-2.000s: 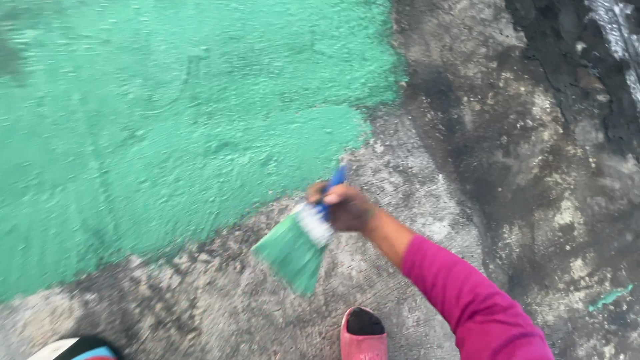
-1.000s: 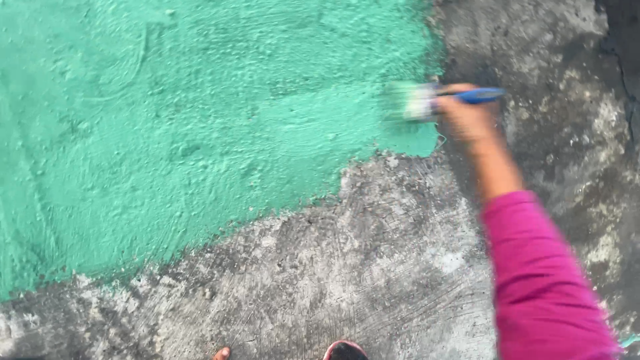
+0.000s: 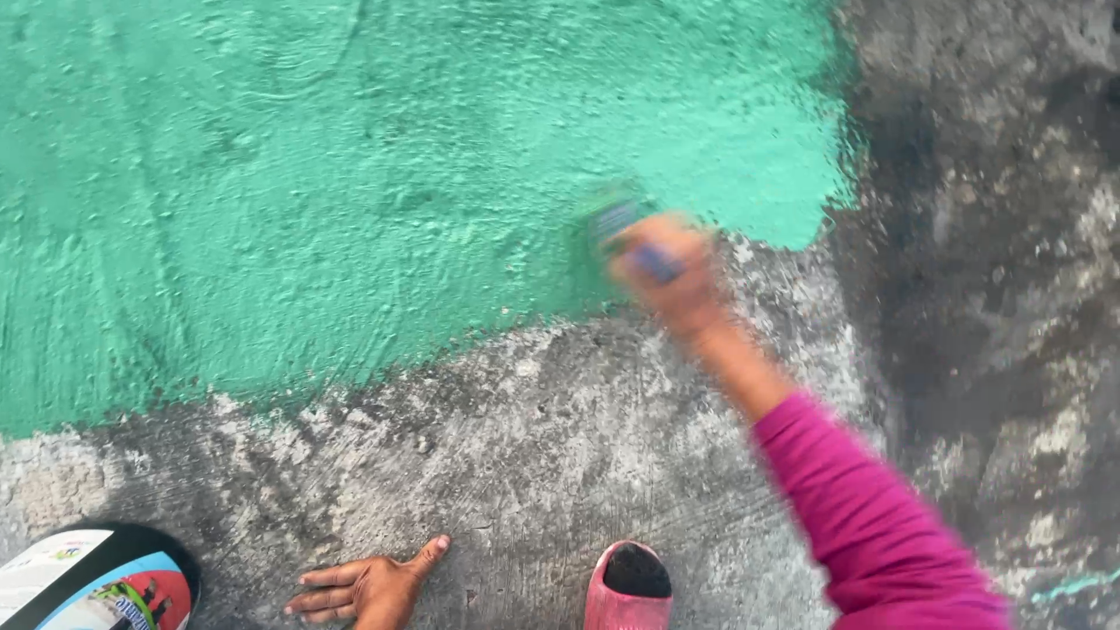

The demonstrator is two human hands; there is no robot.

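My right hand, blurred by motion and in a magenta sleeve, is closed around the blue handle of a paintbrush. The bristles touch the green paint near its lower edge, left of a brighter patch that reaches the right border. Low in the view, my left hand is spread over the bare grey concrete, fingers apart and holding nothing. Whether its palm bears on the concrete I cannot tell.
A pink shoe with a dark toe is at the bottom centre. A rounded object with printed pictures occupies the lower left corner. Darker, stained concrete runs down the right side, with a small green paint streak on it.
From the right edge of the paint, my right hand has moved left and down with the brush. My left hand has come further into view. Green paint covers more concrete at the right than two seconds ago.
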